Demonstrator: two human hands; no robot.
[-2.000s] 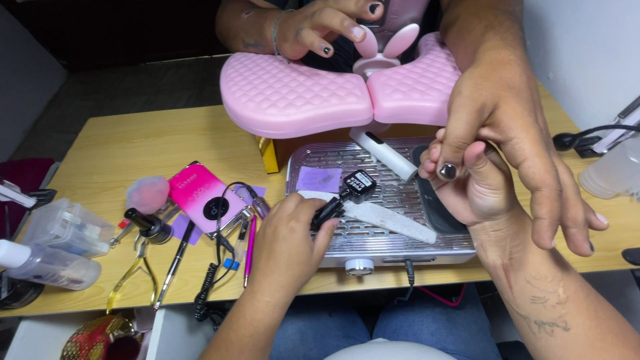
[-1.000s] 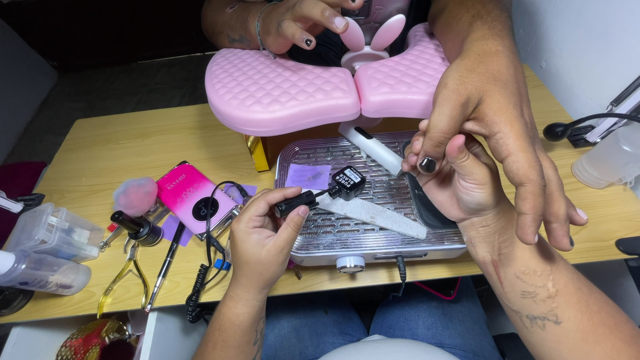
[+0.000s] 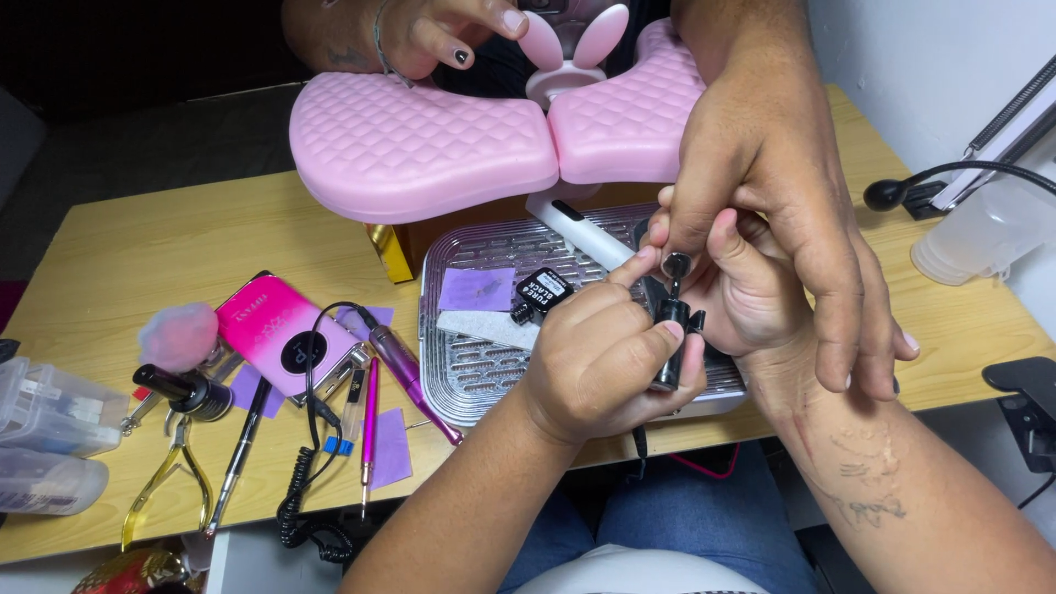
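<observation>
My left hand [image 3: 606, 359] holds the black cap of a nail polish brush [image 3: 672, 342], its bristle end touching the black-coated thumbnail [image 3: 676, 264] of the other person's hand [image 3: 771, 165]. From below, my right hand [image 3: 747, 280] supports that thumb, palm turned up. An open black polish bottle [image 3: 544, 289] lies tipped on the ridged metallic dust collector [image 3: 487, 379], beside a pale nail file [image 3: 487, 326] and a purple paper square [image 3: 477, 289]. A white handheld device [image 3: 590, 235] rests toward the back. The person's other hand [image 3: 450, 37] is over the pink quilted armrest [image 3: 421, 148].
At left are a pink nail drill unit [image 3: 280, 330], its purple handpiece [image 3: 408, 363], gold-handled nippers [image 3: 169, 478], a dark polish bottle [image 3: 186, 392], a fluffy brush [image 3: 177, 334] and clear containers [image 3: 62, 404]. Plastic cups [image 3: 973, 239] and a lamp arm stand at right.
My left hand has moved right with the polish brush, from near the bottle to the person's thumbnail. The bottle now sits apart from the brush.
</observation>
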